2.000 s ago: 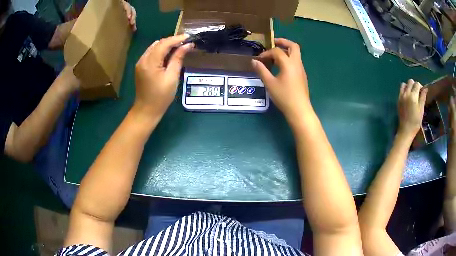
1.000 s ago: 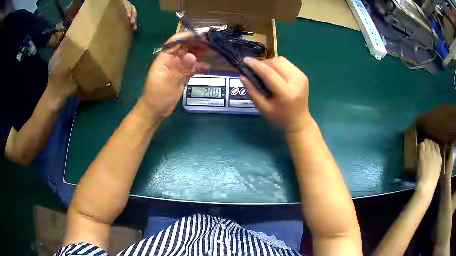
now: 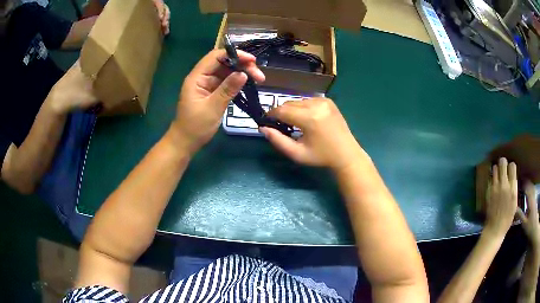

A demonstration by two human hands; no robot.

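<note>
My left hand [image 3: 207,97] pinches the upper end of a black cable bundle [image 3: 251,102], near its plug. My right hand [image 3: 314,130] grips the lower end of the same bundle. The bundle is held above the white digital scale [image 3: 240,122], whose display is partly covered by the cable and my hands. Behind, an open brown cardboard box [image 3: 331,53] stands on the scale, its lid tipped back. Inside it lie more black cables [image 3: 284,50] and a shiny clear plastic bag [image 3: 248,34] at its left.
At left, a person's hands hold another cardboard box [image 3: 121,65]. At right, another person's hands are in a box [image 3: 484,183]. A white power strip [image 3: 439,41], loose wires [image 3: 494,44] and a flat cardboard sheet [image 3: 395,16] lie at the far right.
Both my hands have come out of the box area with a cable bundle, now held lower over the scale. The right person's box has moved nearer the table's front edge.
</note>
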